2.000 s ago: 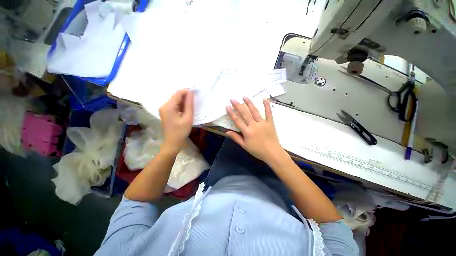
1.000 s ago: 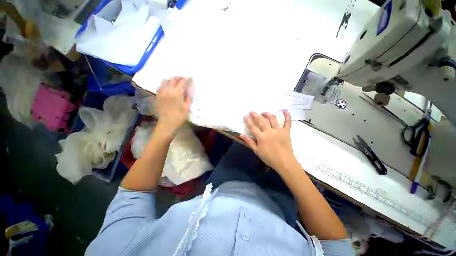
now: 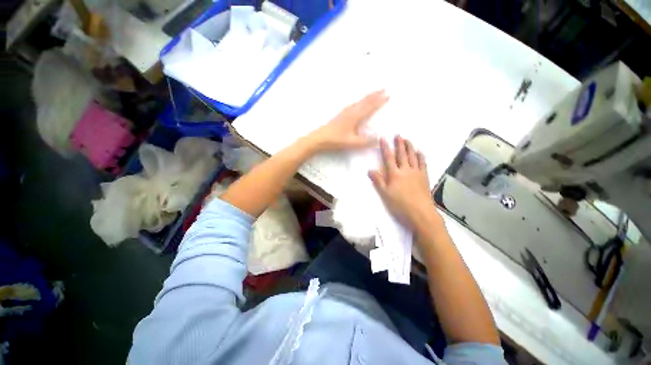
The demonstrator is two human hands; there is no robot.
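Observation:
White pieces with printed strips (image 3: pixel 391 246) lie under my hands and hang over the table's front edge toward my lap. Their far outline is lost against the bright white table (image 3: pixel 457 64). My left hand (image 3: pixel 350 130) lies on the white material with its fingers spread toward the upper right. My right hand (image 3: pixel 405 178) lies palm down on the pieces, beside my left hand, fingers pointing away from me. Neither hand is seen closed around anything.
A blue plastic basket (image 3: pixel 246 107) holding white pieces stands at the table's left. The sewing machine (image 3: pixel 585 125) is at right, with dark thread snips (image 3: pixel 541 279), black-handled scissors (image 3: pixel 605 260) and a pen (image 3: pixel 594 329). Crates with white fabric (image 3: pixel 160 189) stand below at left.
The printed strips, earlier pointing toward the machine, now hang over the front edge toward my lap. My left hand has moved right and away from me, next to my right hand. The view has shifted.

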